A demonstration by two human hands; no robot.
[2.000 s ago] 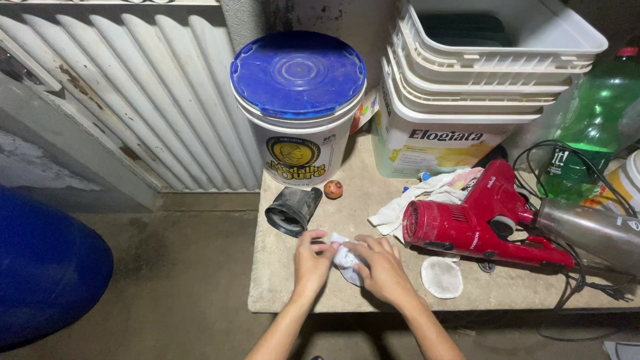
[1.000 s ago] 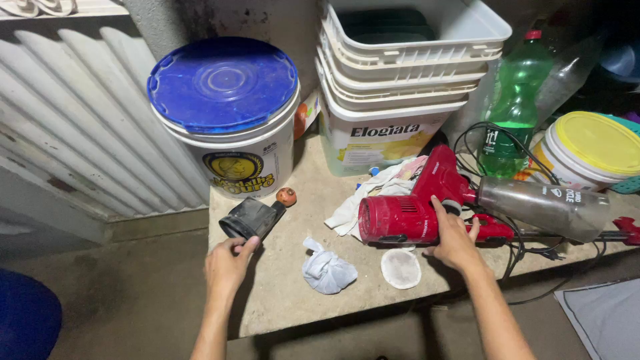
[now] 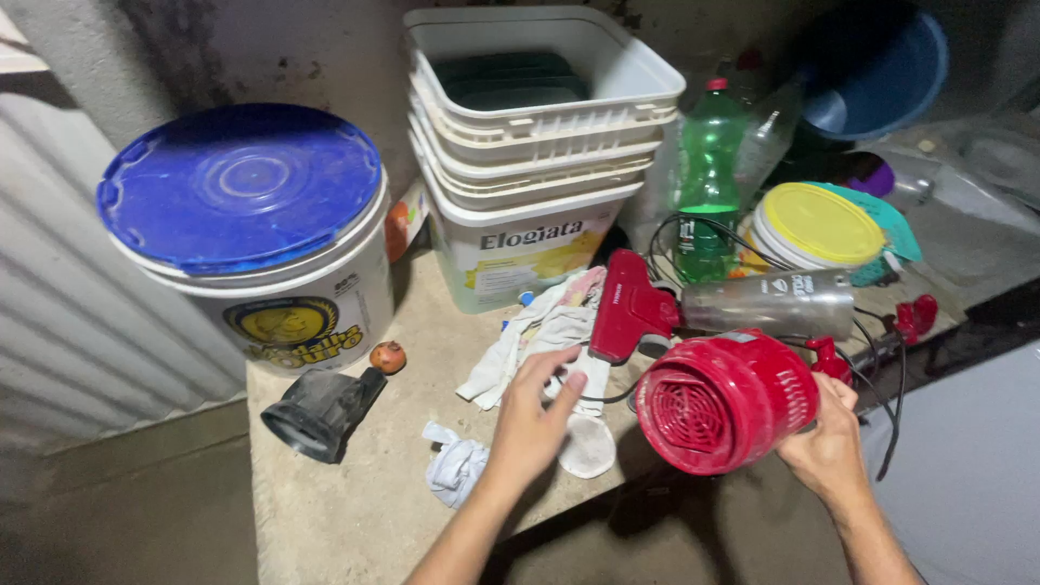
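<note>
My right hand (image 3: 825,439) grips the red plastic motor body (image 3: 727,402) of a handheld vacuum cleaner, raised over the front edge, its round grille facing me. My left hand (image 3: 540,406) holds nothing, fingers apart, over the white rag (image 3: 536,341). Beyond it lies a red floor nozzle (image 3: 630,309) beside a clear plastic cylinder (image 3: 768,305). A round whitish filter pad (image 3: 587,446) rests just right of the left wrist. A crumpled pale cloth (image 3: 457,471) lies left of that wrist. Farther left is a dusty black plastic cup-like part (image 3: 321,413), near a small reddish onion (image 3: 387,357).
A white bucket with a blue lid (image 3: 244,187) stands at the back left, next to stacked white square tubs (image 3: 536,187). Behind on the right are a green bottle (image 3: 711,179), a yellow-lidded tub (image 3: 821,227) and a blue basin (image 3: 877,73). Black cord (image 3: 894,406) hangs over the slab's edge.
My right hand has lifted the red motor body off the slab and turned its grille toward me. My left hand has left the black part and moved right. The view has shifted right.
</note>
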